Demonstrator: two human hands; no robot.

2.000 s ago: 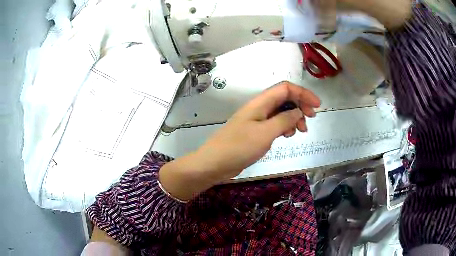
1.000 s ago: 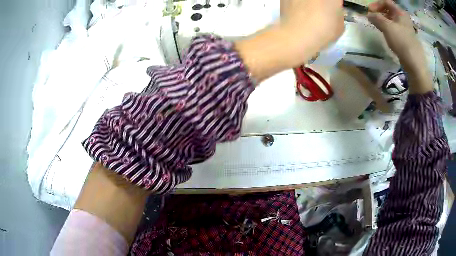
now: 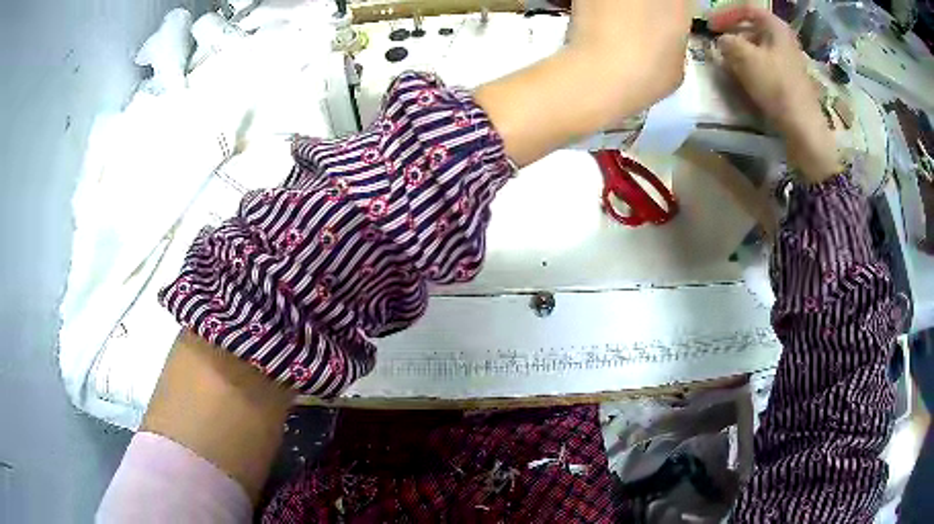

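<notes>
My left hand (image 3: 635, 56) is over the top of the cream sewing machine (image 3: 492, 39), cut off by the upper edge; its fingers are not visible. My right hand (image 3: 773, 87) is to its right, fingers bent towards it. A small dark piece (image 3: 701, 26) shows between the hands by the right fingertips; whether either hand grips it cannot be told. My left forearm hides the needle area.
Red-handled scissors (image 3: 637, 192) lie on the machine bed (image 3: 563, 235). A printed ruler (image 3: 574, 358) runs along the front strip. White cloth (image 3: 133, 246) is heaped at left. Thread clippings (image 3: 499, 476) lie on the checked apron. Cluttered items (image 3: 671, 450) are at lower right.
Both hands moved from the front and right to the machine's top. Since one second ago, my right hand has shifted slightly left and down, and the dark piece between the hands shows less.
</notes>
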